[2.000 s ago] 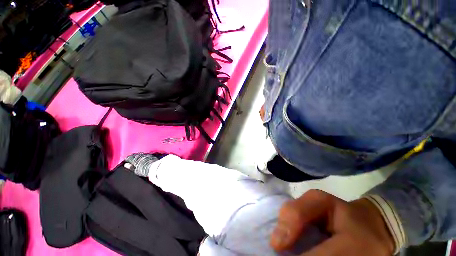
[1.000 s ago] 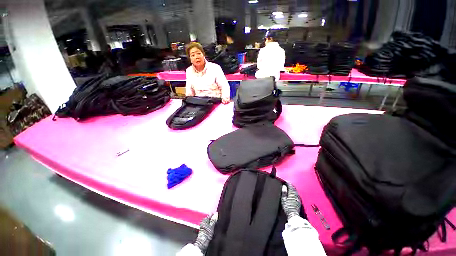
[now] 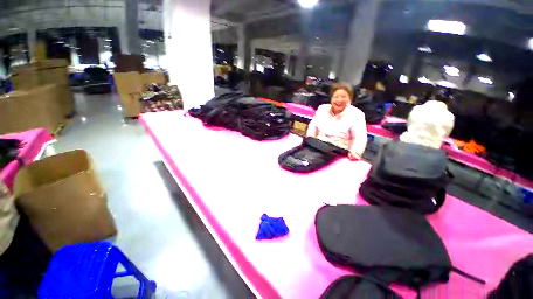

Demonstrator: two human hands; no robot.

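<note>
Neither of my hands is in the picture. The top of a black backpack (image 3: 357, 287) shows at the bottom edge, cut off by it. Just beyond it a second black backpack (image 3: 383, 239) lies flat on the pink table (image 3: 234, 201), with a thin strap end out to its right. A small stack of black backpacks (image 3: 406, 175) stands behind that one. A crumpled bright-blue cloth (image 3: 272, 226) lies on the table to the left.
Across the table a person (image 3: 339, 125) in light clothing has hands at an open black backpack (image 3: 310, 155). A heap of black bags (image 3: 242, 114) lies at the far left end. On the floor at left are a blue stool (image 3: 82, 271) and a cardboard box (image 3: 64, 198).
The view has swung left, bringing in the stool and boxes. My hands and most of the near backpack have left the picture. The person across the table still faces this way.
</note>
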